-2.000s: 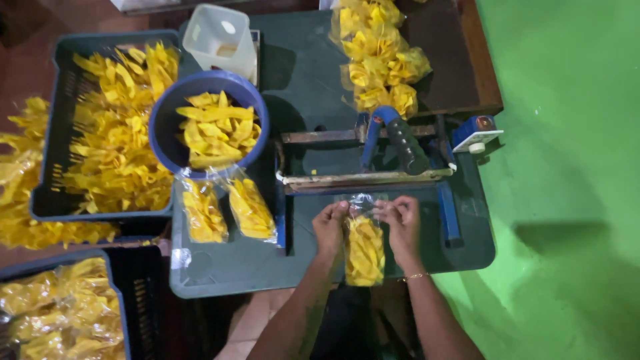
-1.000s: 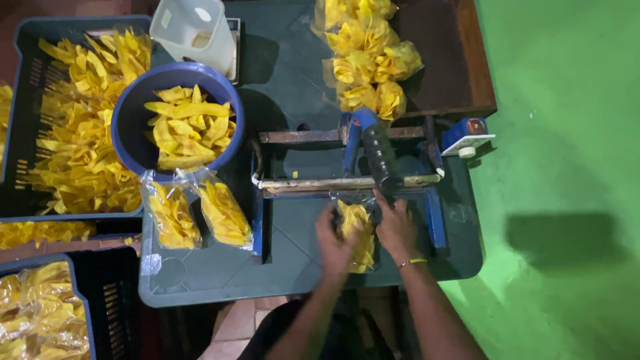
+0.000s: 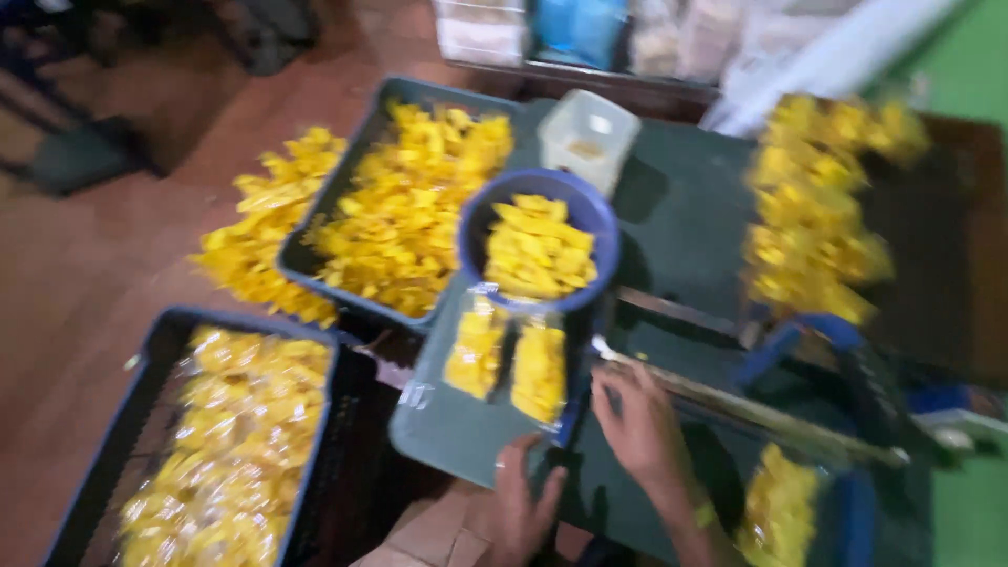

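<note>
My left hand [image 3: 526,492] is at the table's near edge, fingers apart and empty, just below two clear bags of yellow chips [image 3: 539,370]. Over the left end of the sealer's bar [image 3: 740,405], my right hand [image 3: 634,417] has its fingers apart with nothing seen in them. One filled bag [image 3: 780,504] lies to the right of my right forearm, below the bar. Behind the two bags stands a blue bowl [image 3: 602,260] of long yellow chips. The sealer's blue handle [image 3: 815,323] is at the right, blurred.
Left of the green table [image 3: 685,213] is a crate [image 3: 303,252] heaped with chips, and a lower crate [image 3: 153,339] holds filled bags. A clear plastic container [image 3: 587,130] stands behind the bowl. More filled bags [image 3: 815,213] lie at the back right beside a wooden tray [image 3: 984,268].
Both hands have left the filled bag below the sealer bar and moved left toward the two bags by the bowl. The view has swung strongly left.
</note>
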